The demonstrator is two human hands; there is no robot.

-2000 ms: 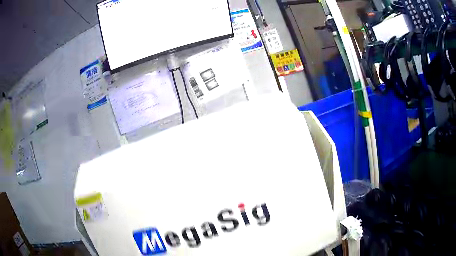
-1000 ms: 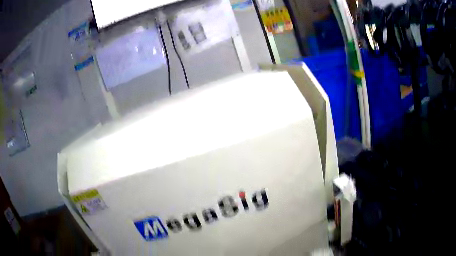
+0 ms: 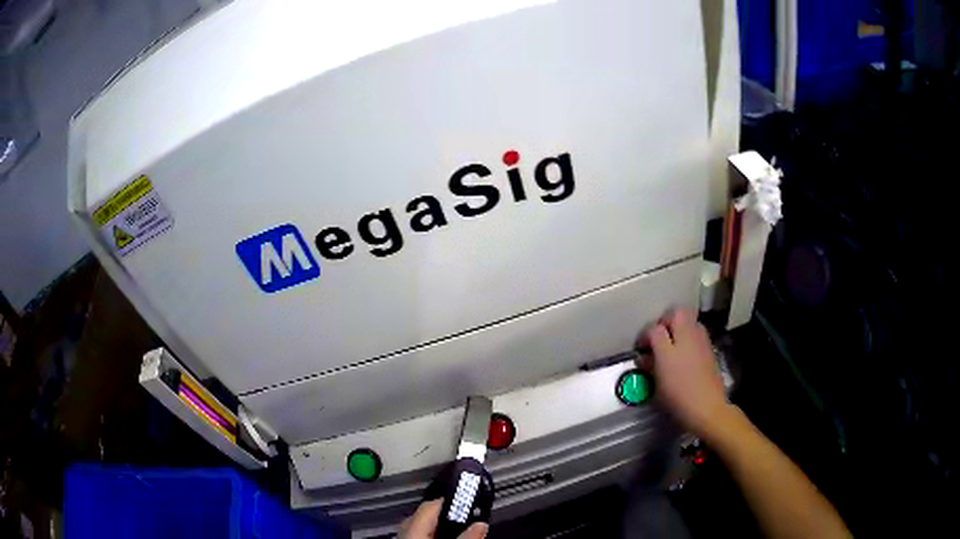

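The white test chamber (image 3: 421, 316) with "MegaSig" lettering stands in front of me, its lid down. Its front ledge has a green button (image 3: 363, 464) at left, a red button (image 3: 500, 431) and a green button (image 3: 634, 387) at right. My left hand (image 3: 426, 520), cut off by the bottom edge, holds part of black headphones (image 3: 463, 495) with a pale label and a grey metal-like strip reaching over the ledge beside the red button. My right hand (image 3: 684, 368) is at the ledge's right end, its fingertips closed on a thin dark stick, perhaps a marker pen (image 3: 613, 360).
A blue tote (image 3: 168, 505) is at the lower left. White pen holders stand at the chamber's left (image 3: 195, 405) and right (image 3: 747, 253) sides. Dark, indistinct things fill the right side. Another blue surface (image 3: 842, 53) shows at the upper right.
The view has tilted down, so the monitor has left it and the ledge and buttons now show. Both hands have come into view, the left with the headphones, the right with the stick.
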